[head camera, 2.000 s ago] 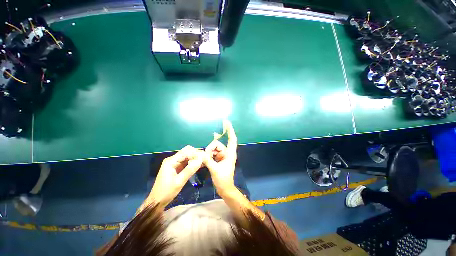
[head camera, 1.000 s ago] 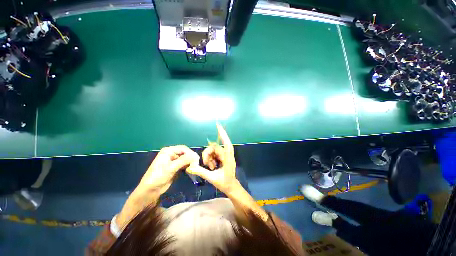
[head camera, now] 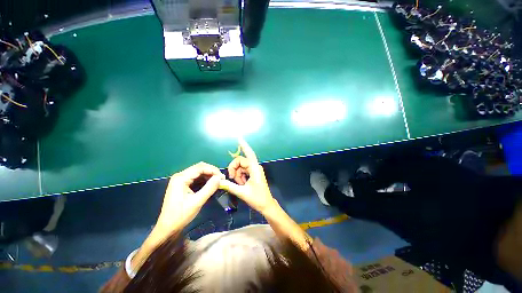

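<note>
My left hand [head camera: 189, 191] is in front of me at the bench's front edge. Its thumb and index finger meet at the tip of my right thumb; whether they pinch something is too small to tell. My right hand [head camera: 250, 182] is beside it, index finger stretched toward the bench, other fingers curled. A thin small yellow piece [head camera: 234, 152] sticks out between the index finger and the curled fingers and looks held there. Both hands are above my lap, near the green bench [head camera: 143, 126].
A grey-white feeder box [head camera: 204, 54] stands at the far edge, a thick black bar [head camera: 254, 23] beside it. Wired black units [head camera: 34, 86] pile at left; more wired units [head camera: 469, 63] stand at right. A person's dark-clothed leg [head camera: 400, 194] is at right, above a carton [head camera: 400, 277].
The view has shifted slightly. The hands stay together at the bench edge, the left fingertips still at the right thumb. The person at right has come closer, hiding the stool.
</note>
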